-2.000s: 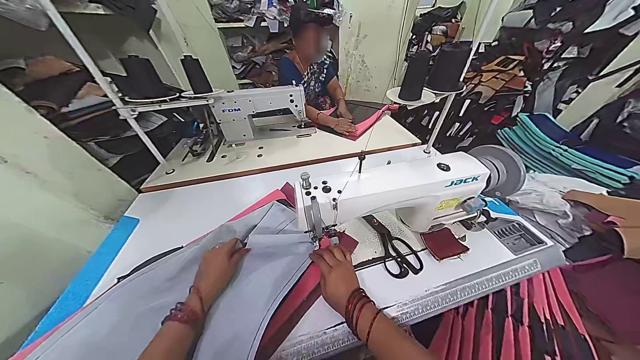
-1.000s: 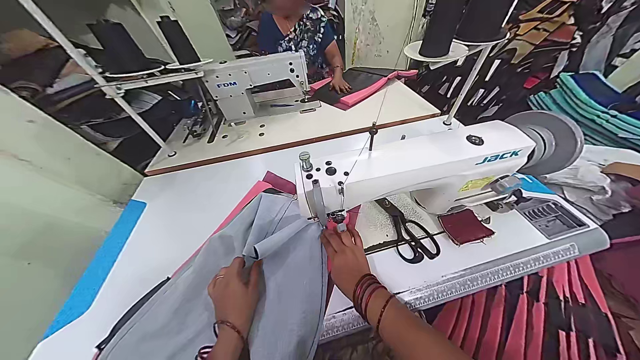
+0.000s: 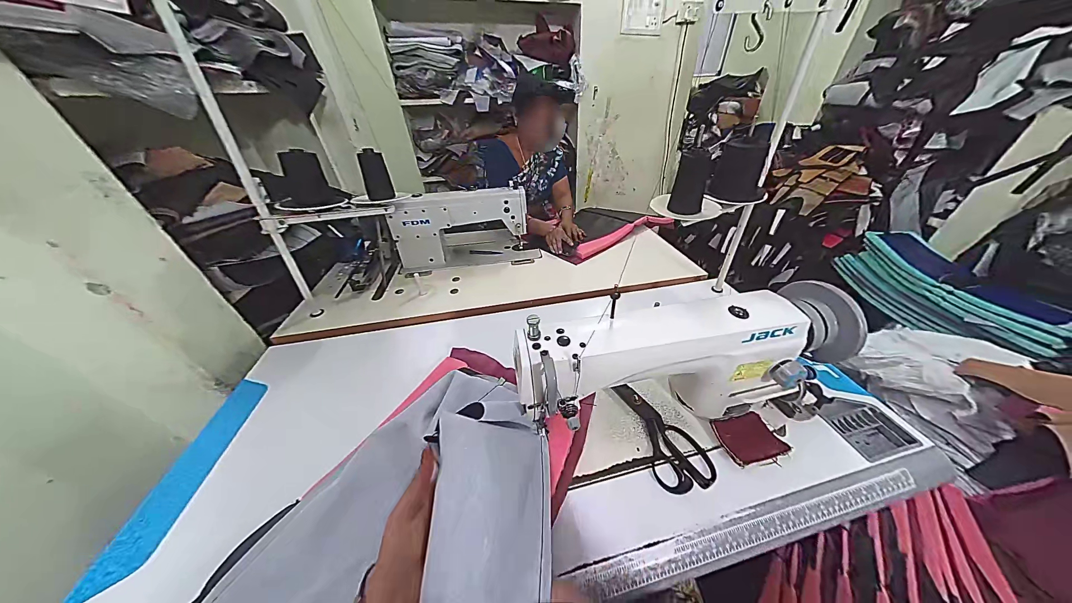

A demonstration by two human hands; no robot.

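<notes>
Grey fabric (image 3: 490, 494) with pink and maroon edging lies under the needle area of a white Jack sewing machine (image 3: 670, 347), with a long flap folded over. My left hand (image 3: 406, 528) grips the grey fabric at the left side of this flap, its fingertips partly hidden by the cloth. Only a blurred bit of my right hand (image 3: 571, 591) shows at the bottom edge, near the flap's lower right corner; its fingers are out of sight. Black-handled scissors (image 3: 670, 448) lie right of the needle, beside a small maroon fabric piece (image 3: 754, 438).
A ruler strip (image 3: 787, 515) runs along the table's front edge. Pink and dark fabric strips (image 3: 888, 544) hang below it. Grey cloth (image 3: 921, 381) is heaped at the right. Behind, a co-worker (image 3: 536, 159) sits at another sewing machine (image 3: 461, 218) with pink-edged dark fabric.
My right hand has left the needle area and moved down to the bottom edge. The grey fabric's flap is now spread long toward me. The view has shifted.
</notes>
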